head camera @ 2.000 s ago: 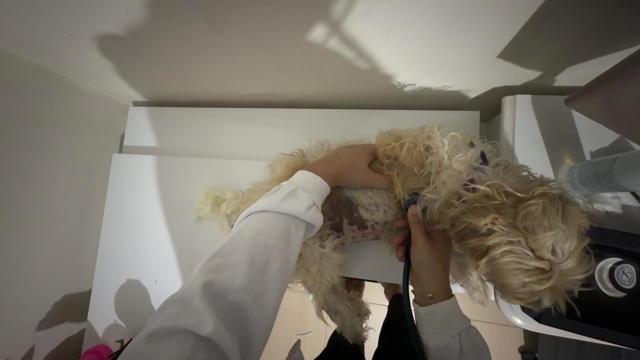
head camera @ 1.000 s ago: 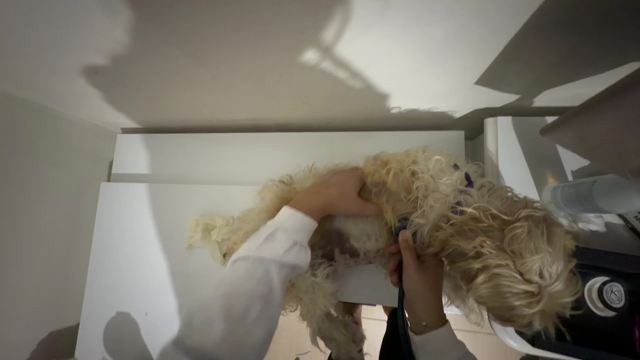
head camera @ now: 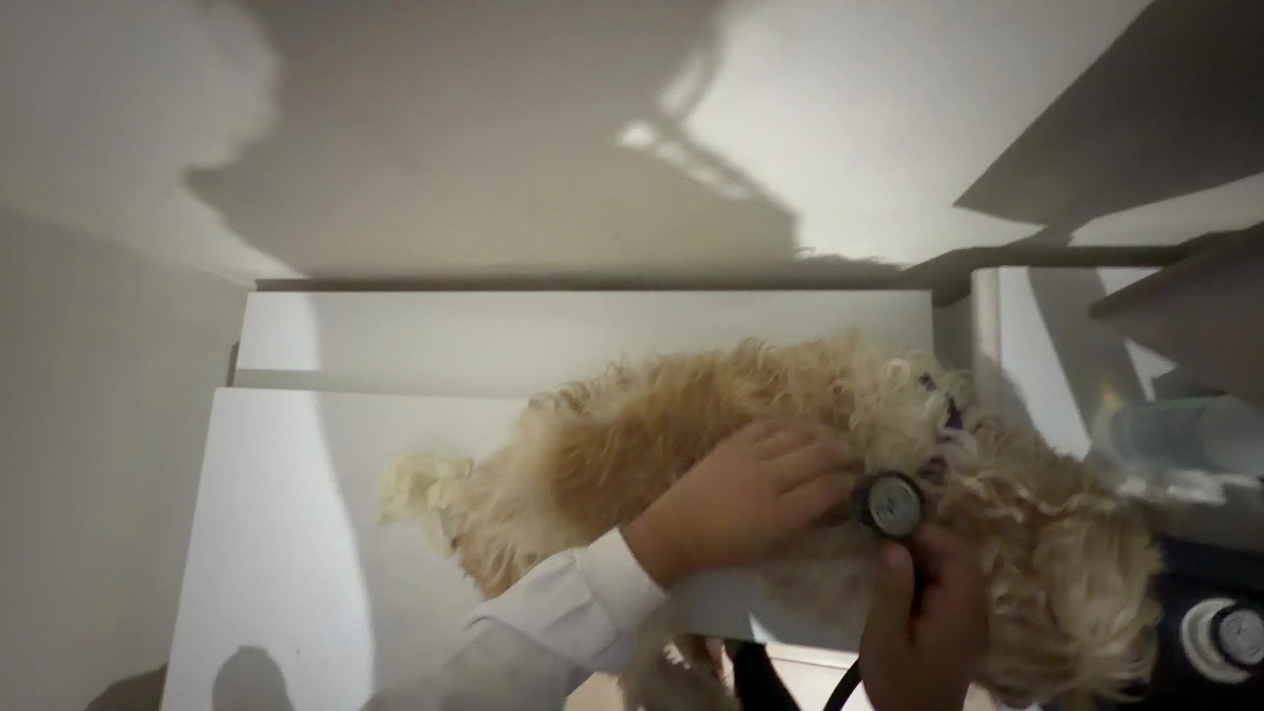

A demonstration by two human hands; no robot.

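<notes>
A curly-haired, cream-coloured dog point(head camera: 691, 415) lies across a white table point(head camera: 267, 513), its head toward the right and a purple collar or band point(head camera: 943, 425) in the neck fur. My left hand point(head camera: 750, 494) rests on the dog's side, fingers together and pointing toward the chest. My right hand point(head camera: 923, 612) holds a stethoscope's chest piece point(head camera: 894, 504) between thumb and fingers, its round metal face turned up beside my left fingertips. Black tubing point(head camera: 844, 683) runs down from under the right hand. A pale yellow wrap or cloth point(head camera: 427, 494) is at the dog's rear end.
A wall stands behind the table, with large shadows on it. To the right are a second white surface point(head camera: 1037, 365), a clear plastic container or bottle point(head camera: 1185, 434) and a black device with a round dial point(head camera: 1234, 632). Legs and floor show below the table edge.
The chest piece has come away from the dog's underside and now shows its round face. My left hand has shifted from the belly onto the side, nearer the chest piece.
</notes>
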